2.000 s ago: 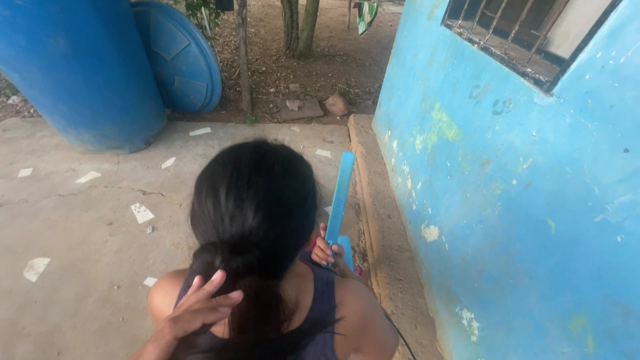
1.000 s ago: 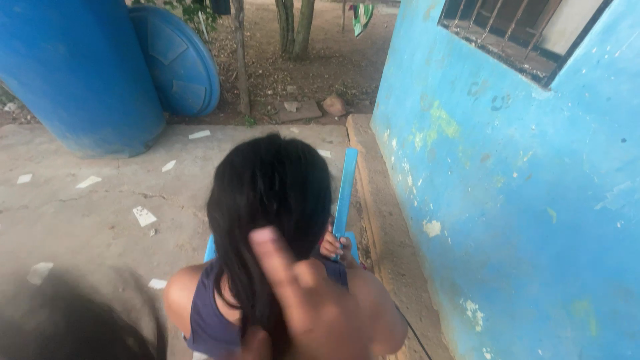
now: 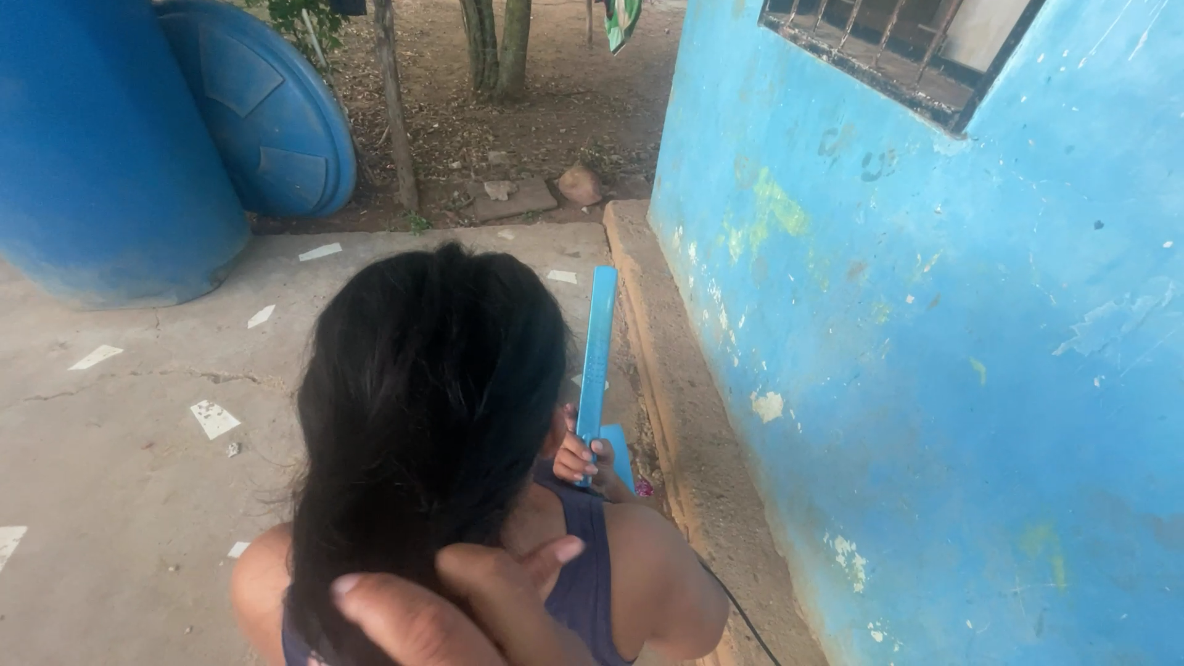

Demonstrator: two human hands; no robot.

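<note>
A seated person with long, dark, loose hair (image 3: 425, 370) has their back to me. At the bottom centre, what looks like my right hand (image 3: 499, 601) is against the lower hair, fingers bent; whether strands are pinched between them is hidden. One fingertip points right over the person's shoulder, and I cannot tell whether it belongs to my left hand. No other part of my left hand can be made out. The person's own raised hand (image 3: 583, 458) holds a light blue flat, bar-shaped object (image 3: 599, 351) upright beside their head.
A large blue plastic barrel (image 3: 102, 166) and its round lid (image 3: 268, 120) stand at the left. A blue wall (image 3: 906, 351) with a barred window (image 3: 897, 46) rises on the right, above a concrete ledge (image 3: 694, 435). A dark cable (image 3: 745, 615) runs along the ledge.
The hair, gathered low at the nape two seconds ago, now hangs loose and spread. The hand that covered the back of the head one second ago is now lower, by the shoulders.
</note>
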